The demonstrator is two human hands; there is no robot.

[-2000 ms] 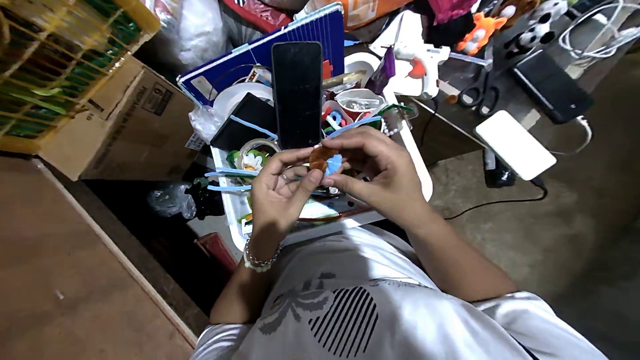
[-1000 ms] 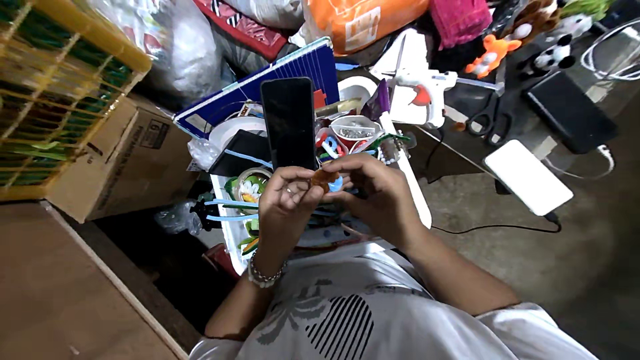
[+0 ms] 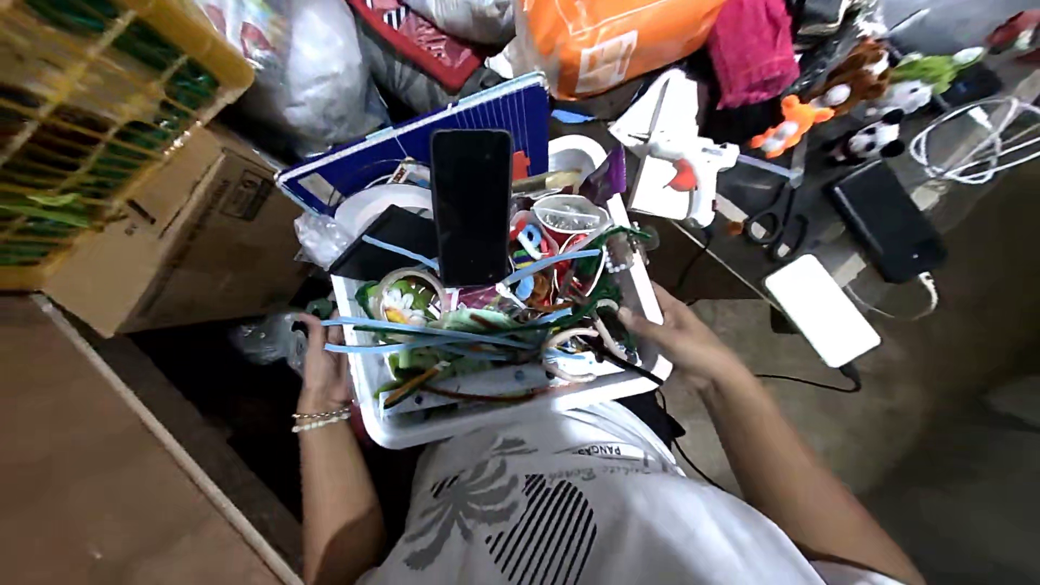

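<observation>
A white plastic tray full of craft supplies rests at my lap. My left hand is at its left side and my right hand holds its right wall, with the fingers partly hidden by the rim. Inside lie light blue pipe cleaners, a roll of tape and a clear container of small pieces. A black smartphone stands upright in the tray, before a dark blue board. The small brown and blue piece cannot be made out in either hand.
A white hot glue gun, black-handled scissors, small plush toys, a black power bank and a white device with cables lie to the right. A cardboard box and a yellow plastic crate stand at left.
My hands have parted from above the tray, where they held a small brown and blue piece, and moved down and outward to its two sides.
</observation>
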